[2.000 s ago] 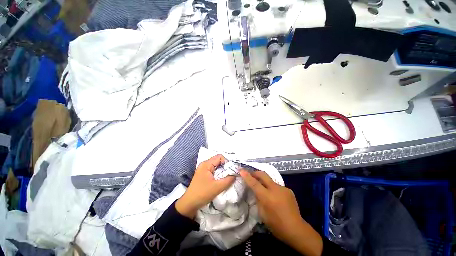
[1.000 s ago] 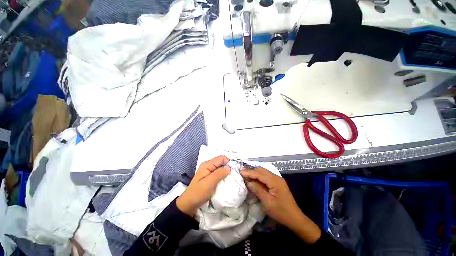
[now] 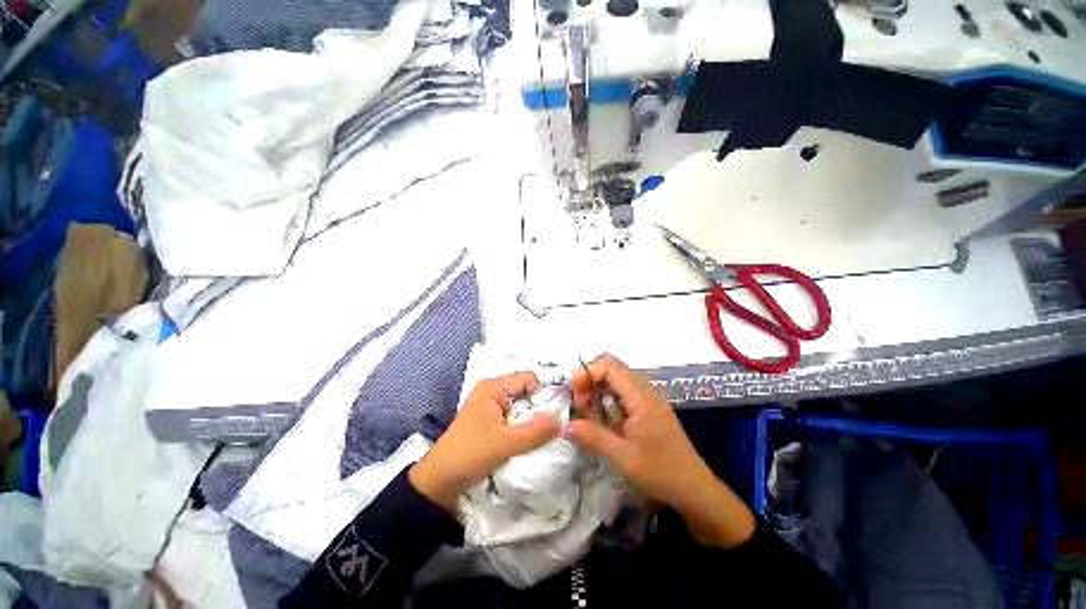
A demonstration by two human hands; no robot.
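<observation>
A bunched white garment piece (image 3: 524,506) lies at my lap, just below the table's front edge. My left hand (image 3: 494,431) is closed on its upper left part, thumb and fingers pinching the cloth. My right hand (image 3: 631,434) pinches the cloth's upper edge beside it, fingertips a little apart from the left ones. A narrow dark line of seam edge shows between the hands; fine detail there is too small to tell. A flat part with dark blue-grey fabric (image 3: 417,369) and white lining spreads left over the table edge.
Red-handled scissors (image 3: 768,315) lie on the bed of the white sewing machine (image 3: 762,214). Stacked white garment pieces (image 3: 232,155) lie at the upper left of the table. A white and grey heap (image 3: 113,476) hangs at left. A blue crate (image 3: 905,431) with dark garments stands lower right.
My right fingertips have risen and curled at the cloth's upper edge. My left hand still grips the bunched cloth. The whole view has shifted slightly, so things sit a little further left.
</observation>
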